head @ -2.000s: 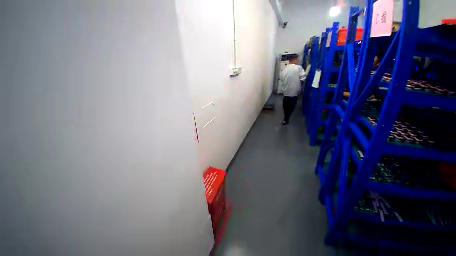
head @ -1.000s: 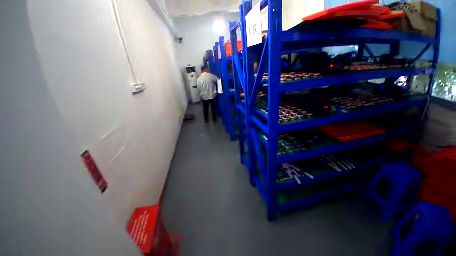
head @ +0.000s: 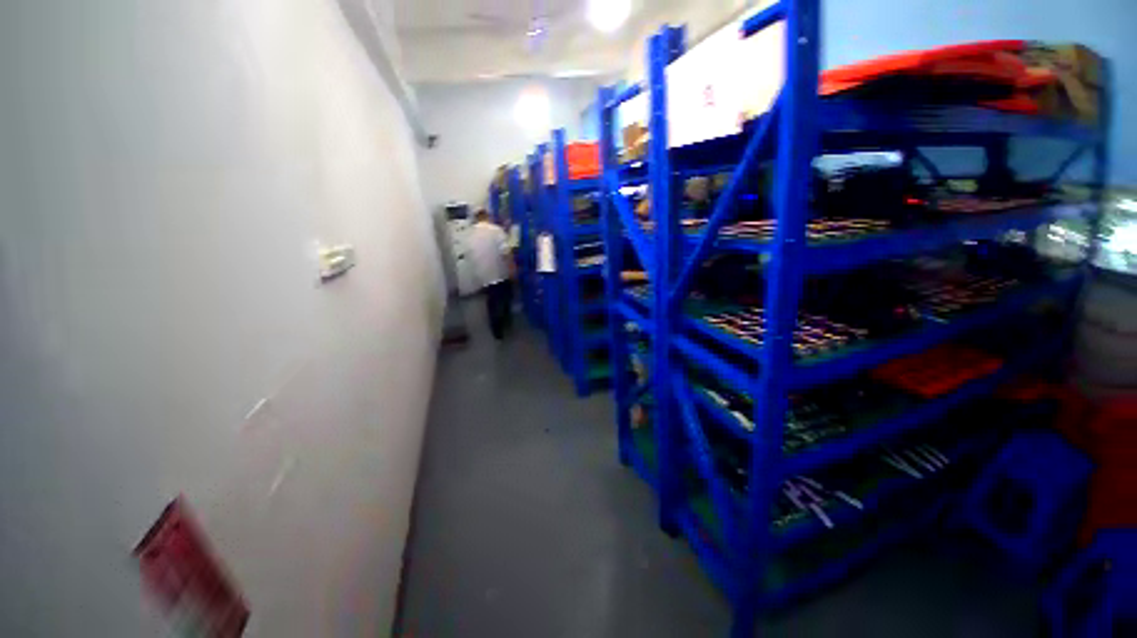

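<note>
Neither of my hands is in the picture. The nearest thing in front of me is a tall blue rack (head: 776,312) on the right, with slanted braces and several shelves. Rows of small units with pale edges (head: 792,330) lie on its middle shelves, too blurred to tell apart. Pale strips (head: 817,499) lie on a low shelf. An orange-red tray (head: 941,370) lies on another shelf. Orange-red items (head: 935,69) and a brown box (head: 1062,82) are on the top.
A white wall (head: 249,224) runs along the left, with a red sign (head: 187,567) low down. The grey floor aisle (head: 499,474) leads to a person (head: 489,259) farther off, beside more racks. Blue stools (head: 1025,492) and an orange-red stack (head: 1116,467) stand at the lower right.
The view has moved forward into the aisle. The near rack looks larger, and the red box at the foot of the wall has left the picture. The person is still far down the aisle.
</note>
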